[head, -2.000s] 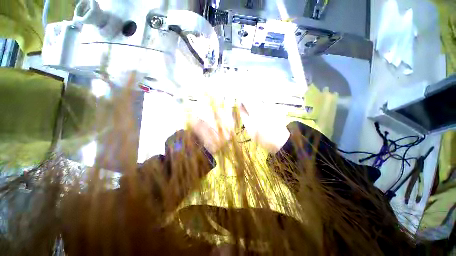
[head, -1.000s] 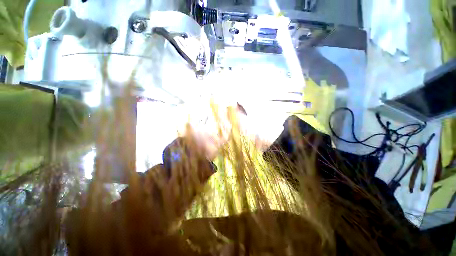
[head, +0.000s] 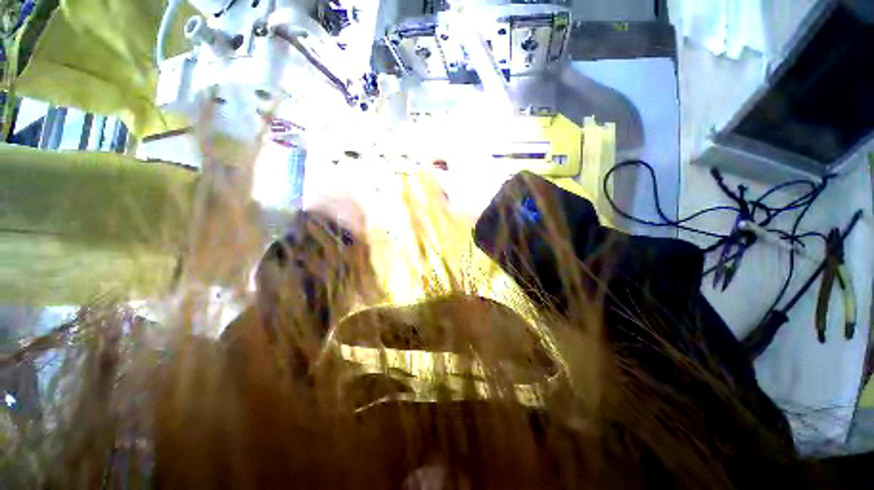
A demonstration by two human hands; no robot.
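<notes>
A bright yellow fabric panel (head: 422,258) runs from the glaring machine bed down towards my lap, where it folds around a dark opening. My left hand (head: 347,212) is at its left side, washed out by glare and partly behind loose hair. My right hand (head: 465,189) is at its right side, almost lost in the glare beyond the dark sleeve. The fingers of both hands cannot be made out. The white sewing machine head (head: 235,72) stands at upper left. A yellow clamp plate (head: 551,148) with a slot lies right of the hands.
Pliers (head: 836,292), small snips (head: 733,256), a black-handled tool (head: 767,330) and tangled black cord (head: 661,215) lie on the right side table. A dark screen (head: 815,91) stands at upper right. Yellow cloth (head: 86,225) lies at left. Loose hair blocks the lower view.
The view has shifted, showing more of the side table and the yellow plate. Both sleeves appear farther apart and higher. The dark fold opening in the yellow cloth shows more.
</notes>
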